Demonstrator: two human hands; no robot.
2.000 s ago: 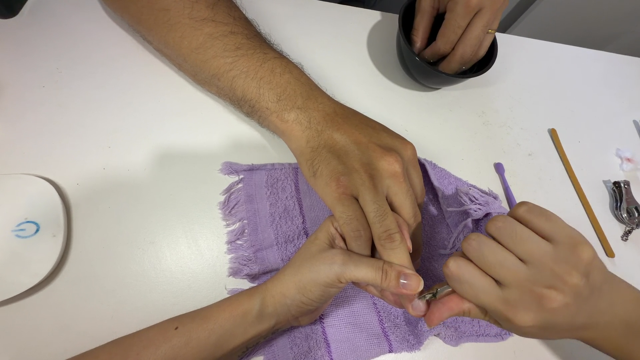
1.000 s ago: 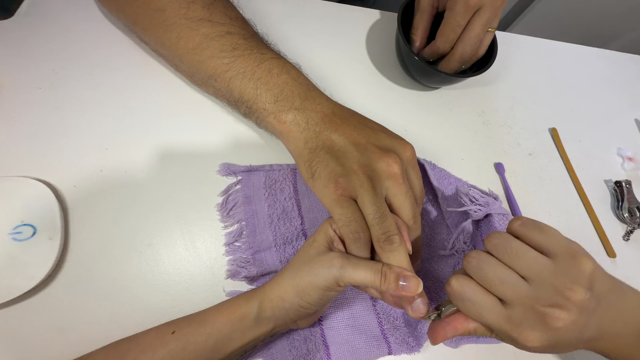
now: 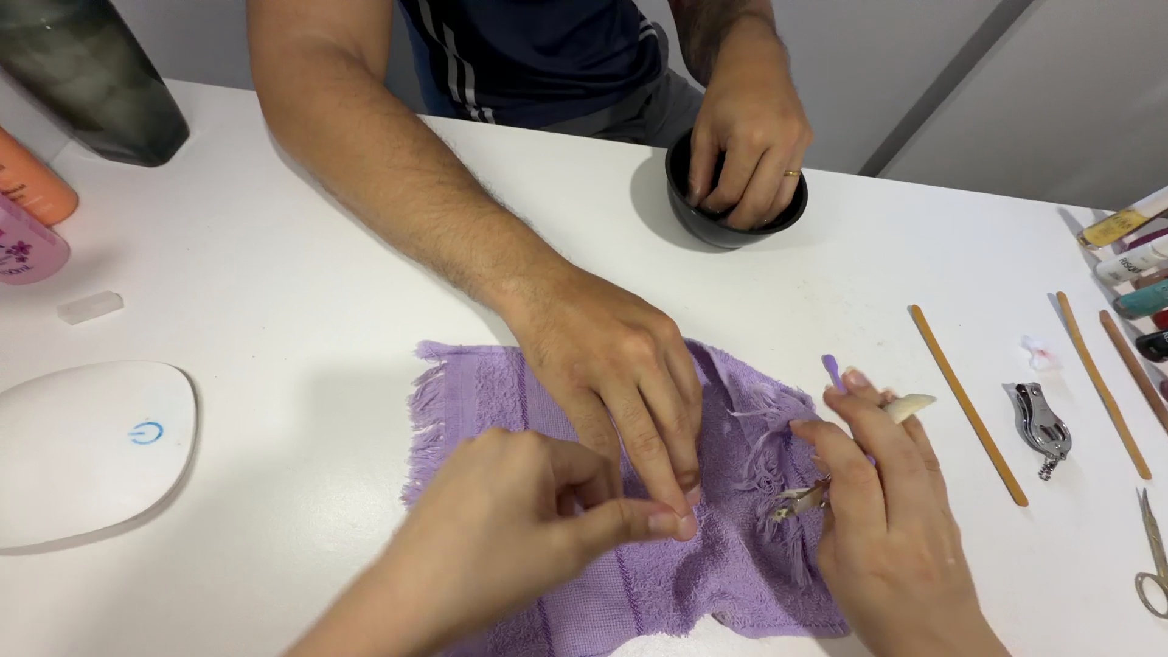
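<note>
My left hand [image 3: 534, 520] pinches a fingertip of another person's hand [image 3: 620, 356], which lies palm down on a purple fringed towel [image 3: 584, 584]. Its thumb tip is at the nail; part of the grip is hidden. To the right, my right hand [image 3: 899, 511] holds a small metal nipper [image 3: 799, 502], its jaws pointing left over the towel, apart from the fingertip. A pale, blurred piece [image 3: 908, 406] shows behind my right fingers; what it is I cannot tell. Just beyond these fingers, the end of a purple tool [image 3: 831, 370] is visible.
The person's other hand [image 3: 750, 151] dips into a black bowl [image 3: 707, 233]. Rightward lie a wooden stick [image 3: 967, 401], nail clippers [image 3: 1042, 429], small scissors [image 3: 1152, 557] and several polish bottles [image 3: 1141, 301]. A white device [image 3: 82, 456] and several containers [image 3: 82, 73] stand left.
My right hand has moved away from the fingertip with the nipper, and its fingers have spread. My left hand's grip has shifted. The view has tilted up.
</note>
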